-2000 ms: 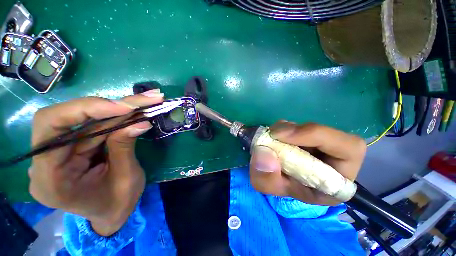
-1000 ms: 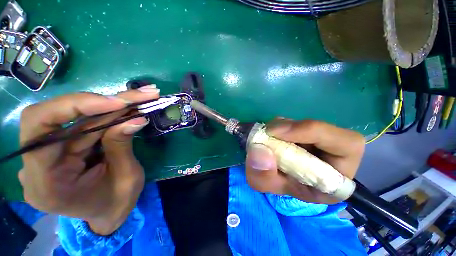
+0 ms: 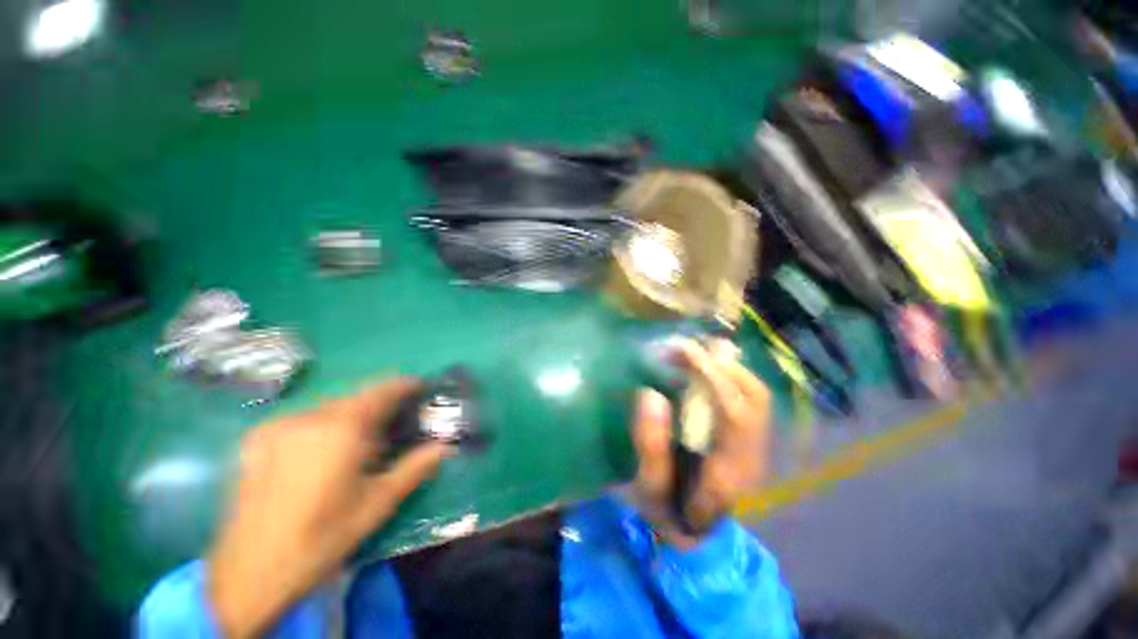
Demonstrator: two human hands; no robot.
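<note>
The view is strongly blurred. My left hand (image 3: 306, 481) is low at the left, its thumb and fingertips around or beside the small housing (image 3: 443, 419) in the dark holding fixture (image 3: 464, 390). I cannot tell whether the fingers grip it; the tweezers cannot be made out. My right hand (image 3: 711, 437) is shut on the soldering iron (image 3: 696, 418), its cream handle now steep. The iron's front end is smeared by blur, just below the brown tip-cleaning pot (image 3: 736, 256).
A pair of housings (image 3: 256, 356) lies left on the green mat (image 3: 362, 162), with single units farther up. The fan (image 3: 530, 250) stands left of the pot. A green reel (image 3: 44, 262) is at far left. Dark equipment and coloured tool handles (image 3: 973, 331) are at right.
The view has swung and shows more of the bench. My right hand has carried the iron away from the housing to near the pot. The tweezers no longer show.
</note>
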